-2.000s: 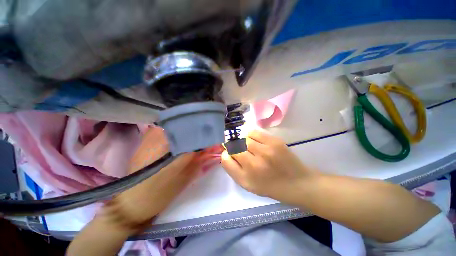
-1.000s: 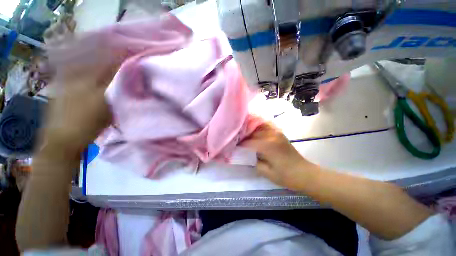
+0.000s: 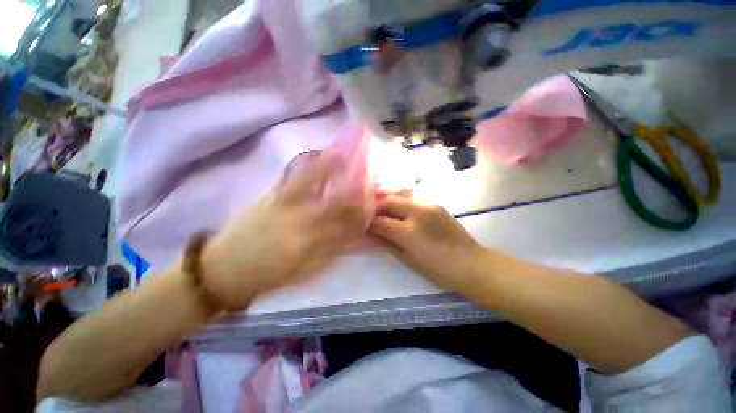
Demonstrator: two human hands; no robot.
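A large pale pink garment point(image 3: 218, 153) lies spread on the white table left of the needle area. My left hand point(image 3: 290, 226) lies over its right part, blurred, with the fingers towards the garment's edge; its grip is unclear. My right hand point(image 3: 420, 234) pinches the garment's edge just below the lit needle area. The machine's presser foot area point(image 3: 416, 153) is washed out by bright light. A small dark block point(image 3: 462, 157) hangs to its right. A smaller pink piece point(image 3: 537, 125) lies behind and right of the needle.
Scissors point(image 3: 658, 177) with one green and one yellow handle loop lie at the right. The white machine head point(image 3: 565, 48) with a blue stripe stands at the back. A dark grey device point(image 3: 52, 218) is at the far left. A ruled table edge point(image 3: 387, 314) runs in front; pink cloth hangs below.
The garment, earlier bunched and lifted, now lies flatter at the left. My left hand has come from the far left to beside my right hand. The view has shifted away from the machine head.
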